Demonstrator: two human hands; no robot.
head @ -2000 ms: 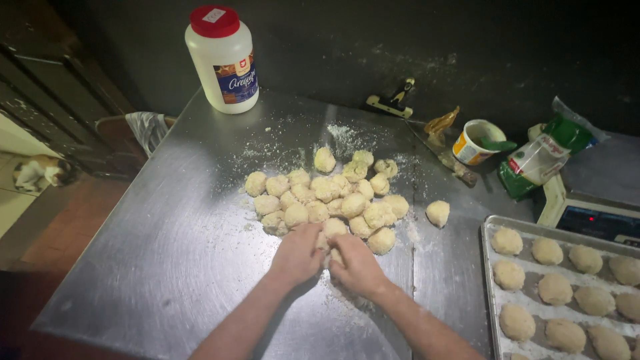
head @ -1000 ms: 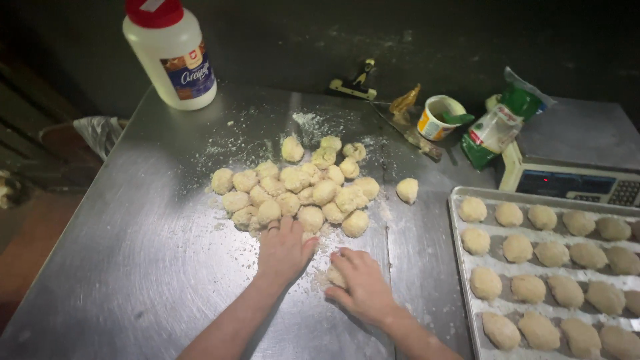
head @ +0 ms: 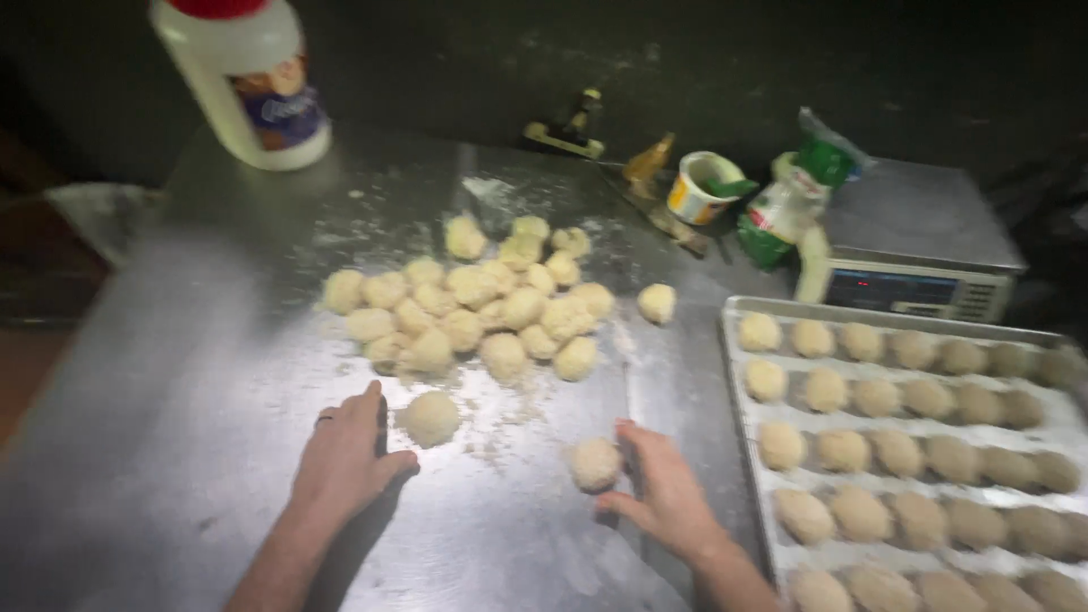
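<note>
On the metal table, my left hand (head: pixel 348 450) is spread just left of a dough ball (head: pixel 432 418), its thumb and fingers apart with nothing between them. My right hand (head: pixel 663 493) curves around the right side of another dough ball (head: pixel 595 464), thumb and fingers apart; whether the fingers touch it is unclear. Beyond both hands lies a heap of floured dough balls (head: pixel 472 287), several of them pressed together. A single dough ball (head: pixel 657 303) sits to the right of the heap.
A baking tray (head: pixel 742 408) with rows of dough balls lies at the right, before a digital scale (head: pixel 918 212). Behind stand a green and white bag (head: pixel 786 208), a tub (head: pixel 699 191) and a dark tool (head: pixel 569 132). A large red-lidded plastic jar (head: pixel 255 93) stands back left.
My hands, close together two seconds ago, have moved apart. Two dough balls now show separately in front of the heap. The view has shifted toward the right.
</note>
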